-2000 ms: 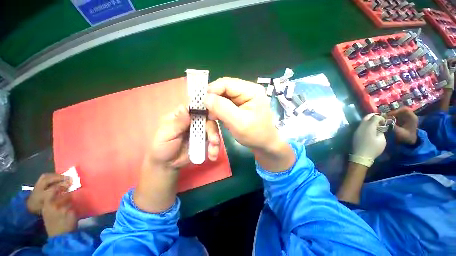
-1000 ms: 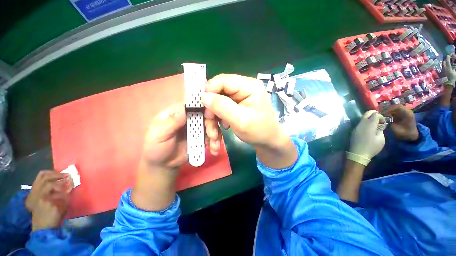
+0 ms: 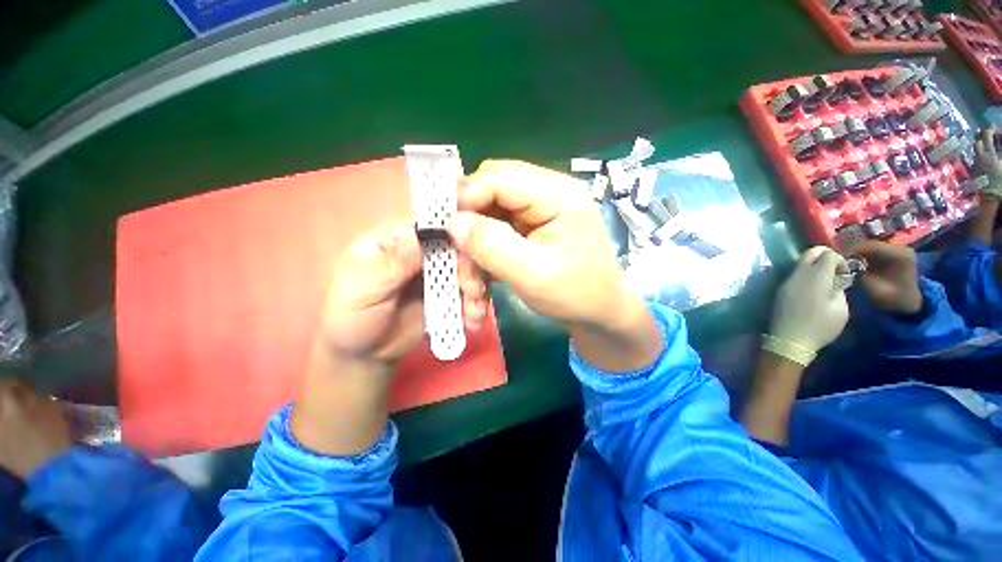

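Observation:
A white perforated watch strap [image 3: 443, 291] is held upright above the right part of the red mat [image 3: 231, 296]. A dark band [image 3: 435, 234] crosses the strap near its middle, at the fingertips. My left hand [image 3: 379, 291] is bare and holds the strap from the left, its thumb at the dark band and some fingers behind the strap. My right hand [image 3: 538, 242] is bare and pinches the strap's right edge just above the dark band. The strap's rounded tip hangs at the bottom.
Loose straps [image 3: 632, 198] lie on a clear plastic sheet [image 3: 703, 274] right of the mat. A red parts tray [image 3: 819, 225] stands further right. A neighbour's gloved hand [image 3: 811, 302] is below it. Another person's hand [image 3: 33, 428] is at the lower left, blurred.
The strap's lower end has swung slightly right, and the dark band still sits at my fingertips. The left neighbour's hands have moved left, off the mat's edge, and their white piece no longer shows.

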